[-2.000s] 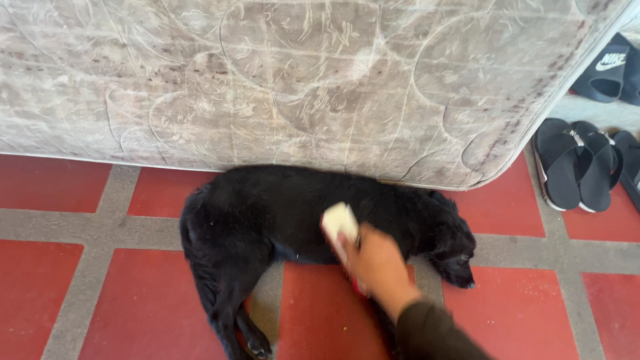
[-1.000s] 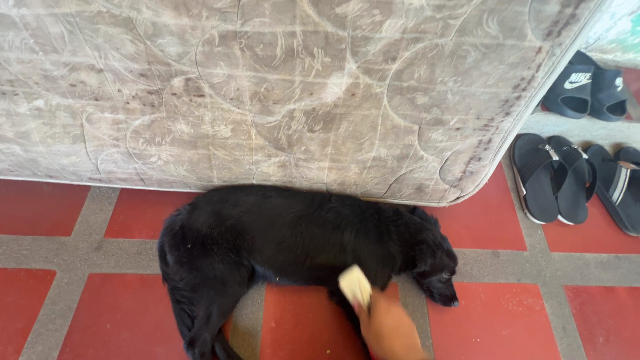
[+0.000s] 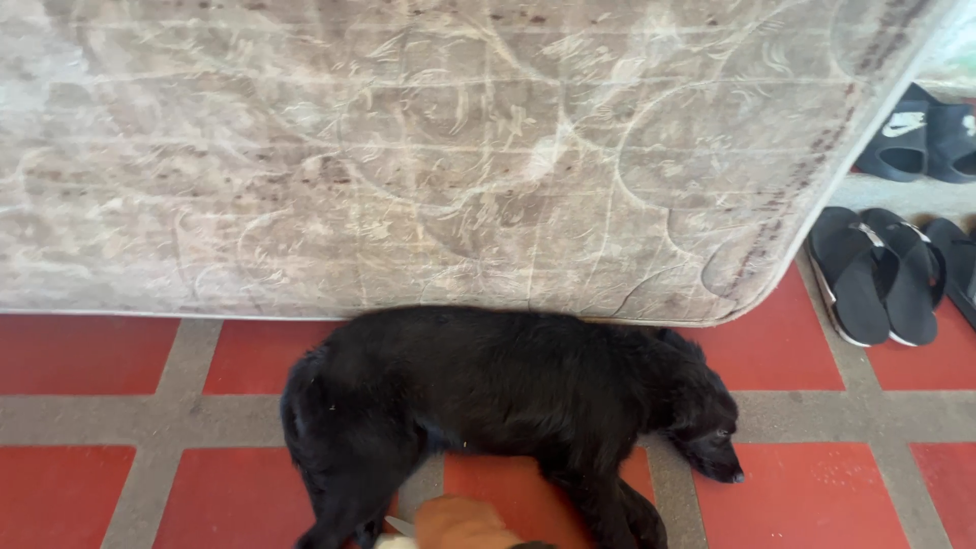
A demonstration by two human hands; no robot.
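A black dog point(image 3: 488, 381) lies on its side on the red tiled floor, its back along the foot of an upright mattress and its head to the right. At the bottom edge, between the dog's hind and front legs, my right hand point(image 3: 461, 524) shows blurred and partly cut off. It holds a pale object point(image 3: 396, 540), probably the brush-like thing of the earlier views; only a small part shows, with a thin light edge by the hind leg. My left hand is not in view.
A stained, quilted mattress point(image 3: 457, 168) stands on edge behind the dog. At the right are black crossed-strap sandals point(image 3: 873, 278), another dark sandal point(image 3: 957, 259) and black Nike slides point(image 3: 903, 141). Grey strips point(image 3: 183, 419) run between the red floor tiles.
My right hand has moved with the pale object from the dog's chest and front leg down and left towards its hind legs. The dog still lies on its side.
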